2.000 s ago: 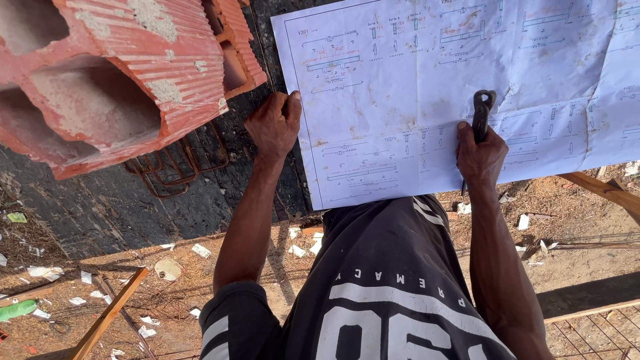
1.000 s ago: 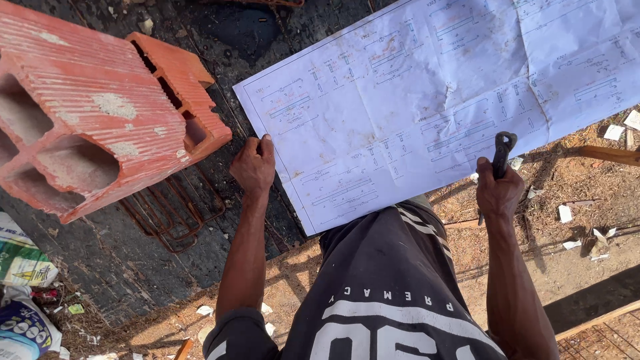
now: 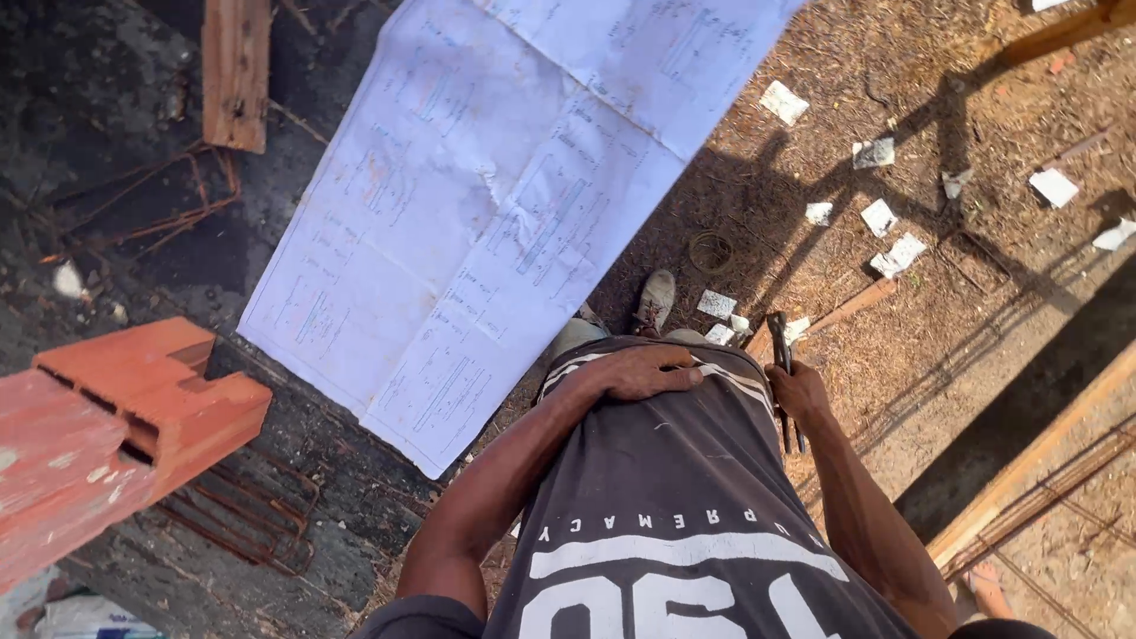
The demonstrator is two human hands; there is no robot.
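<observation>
A creased paper sheet of construction drawings (image 3: 479, 204) lies at a slant over the dark board surface, its lower right edge reaching past the board. My left hand (image 3: 648, 371) rests on the front of my dark T-shirt (image 3: 657, 461) near its hem, fingers spread, holding no object. At my right side, my right hand (image 3: 799, 390) is closed around a pair of dark metal pincers (image 3: 781, 355), jaws up and handles down. Neither hand touches the paper.
Red hollow clay bricks (image 3: 151, 399) stand at the left, beside bent rusty rebar stirrups (image 3: 248, 510). A wood block (image 3: 235, 75) lies at upper left. White scraps (image 3: 898, 256) and a wire coil (image 3: 712, 252) are on the ground. A timber edge (image 3: 1038, 461) and rebar run along the right.
My left hand has left the paper's edge and moved to my shirt. My right hand, still holding the pincers, has moved away from the sheet to my side. The view has turned.
</observation>
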